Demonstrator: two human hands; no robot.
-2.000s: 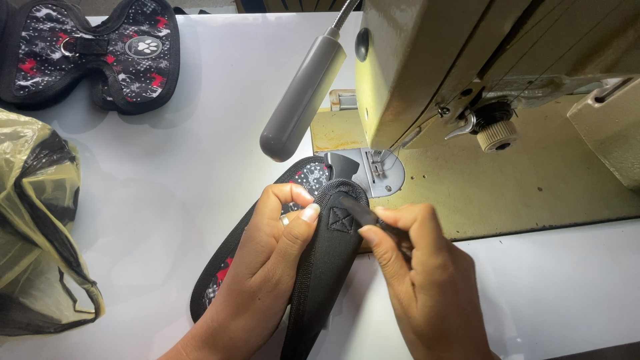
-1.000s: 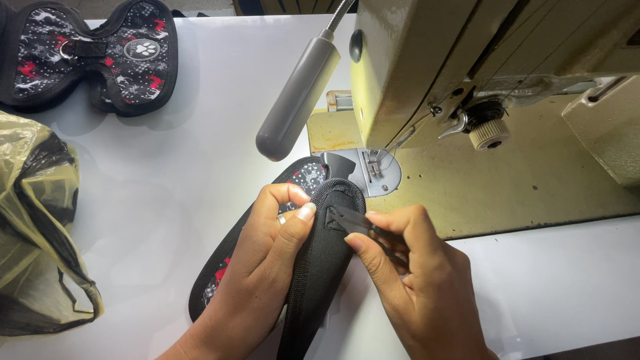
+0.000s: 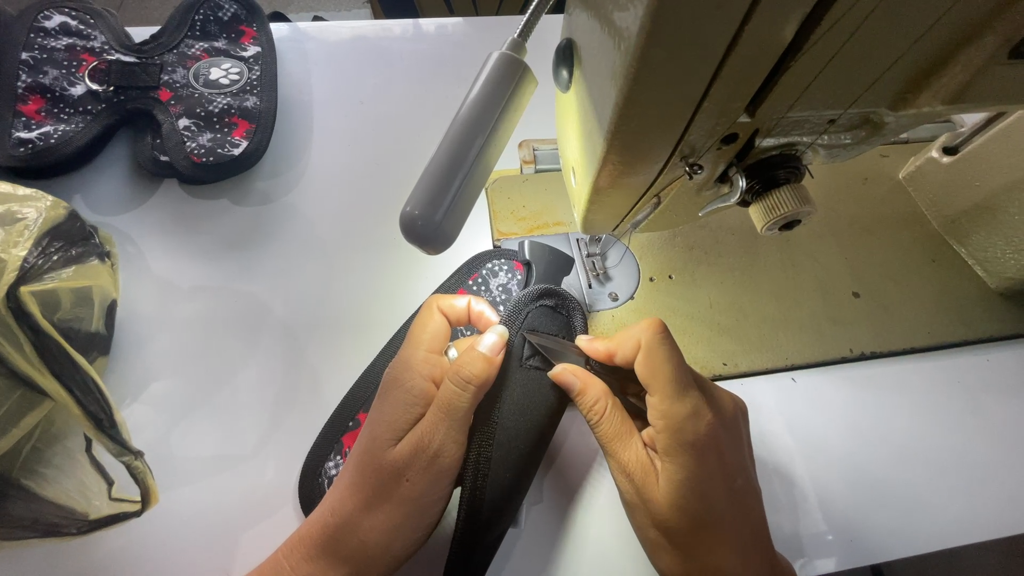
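A padded pet harness (image 3: 520,432), black on the side facing up with a stitched box near its rounded end, is pinched at its bound edge by my left hand (image 3: 424,400), which wears a ring. Its patterned part (image 3: 352,432) with red and white figures lies behind that hand. Between thumb and index finger, my right hand (image 3: 664,424) holds thread snips (image 3: 560,350), their dark pointed blades resting on the stitched box. A black plastic buckle (image 3: 546,264) sits just above the harness end, beside the needle plate (image 3: 616,280) of the sewing machine. The snips' lower part is hidden by my fingers.
The sewing machine head (image 3: 632,120) rises at the upper right over its bed (image 3: 832,272). A grey lamp (image 3: 468,152) on a flexible neck hangs left of it. Another patterned harness (image 3: 216,120) lies at the upper left, above a translucent yellowish plastic bag (image 3: 48,400).
Two seconds ago the stitched box showed an X with the snips at its right edge; now their tips lie farther left, across the box. My left hand has kept its grip.
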